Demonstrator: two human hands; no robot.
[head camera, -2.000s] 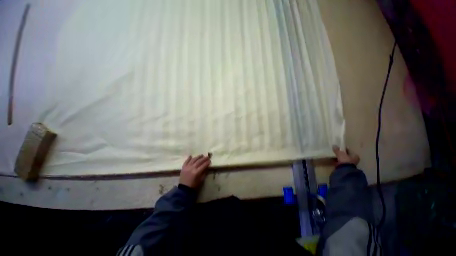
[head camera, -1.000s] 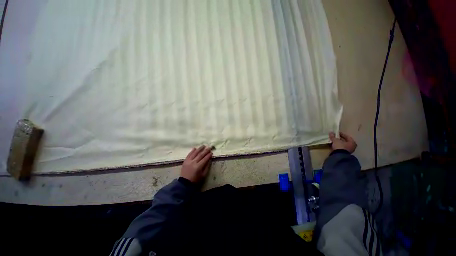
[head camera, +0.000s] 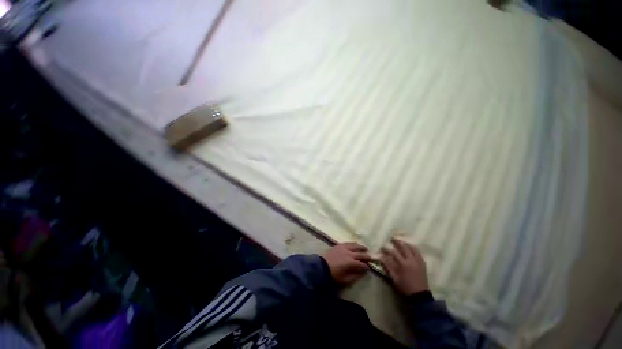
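Observation:
The pale yellow fabric ply (head camera: 423, 150) lies rippled over the table, its near edge running diagonally along the table side, with a dark line under it. My left hand (head camera: 347, 262) rests at this edge, fingers on the fabric border. My right hand (head camera: 406, 266) is close beside it, fingers spread on the ply just inside the edge. The picture is blurred, so whether either hand pinches the fabric is unclear. A brown tape-wrapped cloth weight (head camera: 196, 127) sits on the near edge, up and left of my hands.
A thin wooden stick (head camera: 206, 42) lies on the paler lay (head camera: 123, 51) beyond the weight. The bare table border (head camera: 232, 202) runs along the near side. Mixed scraps (head camera: 82, 293) lie below left. A dark object (head camera: 498, 3) shows at the top right edge.
The view has turned left. My right hand has left the ply's right corner and come beside my left hand at the near edge. The rail by the table side is out of view.

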